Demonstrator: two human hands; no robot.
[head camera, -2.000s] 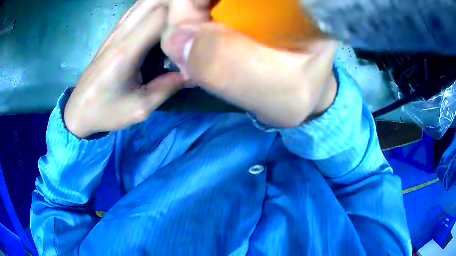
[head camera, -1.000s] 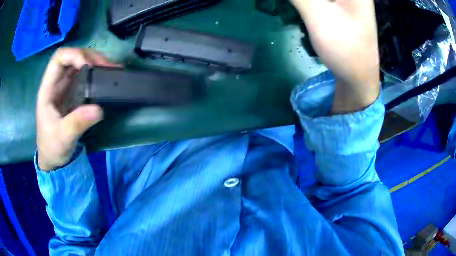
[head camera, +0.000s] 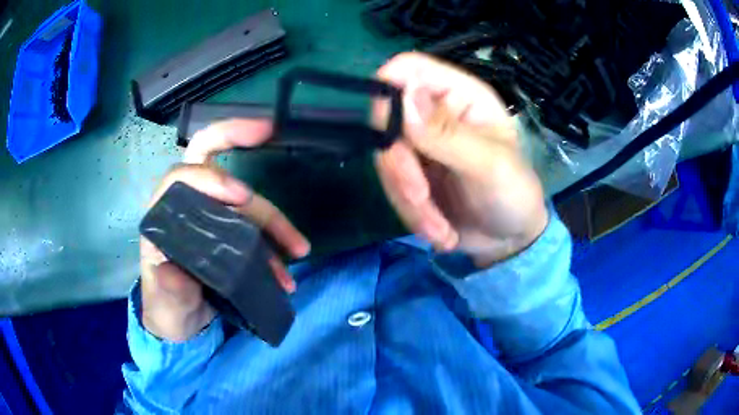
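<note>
My left hand (head camera: 174, 284) holds a dark housing (head camera: 215, 255), tilted, with one end toward the camera, above the worktop's front edge. My right hand (head camera: 470, 154) holds a black open rectangular frame (head camera: 336, 81) by its right side. The frame is slightly blurred and stands above and to the right of the housing, apart from it. My left forefinger reaches to the frame's left side; whether it touches is unclear. Two more housings lie on the worktop, one at the upper left (head camera: 212, 58) and one behind the frame (head camera: 215, 115), partly hidden.
A blue parts bin (head camera: 32, 105) with tiny black specks stands at the far left of the green worktop (head camera: 57, 259). Black frames (head camera: 559, 81) are piled at the upper right beside a clear plastic bag (head camera: 660, 97). A thick black cable (head camera: 640, 146) crosses at right.
My left hand has moved lower and turned its housing. My right hand has come down and now holds a black frame. The orange driver seen earliest is out of view.
</note>
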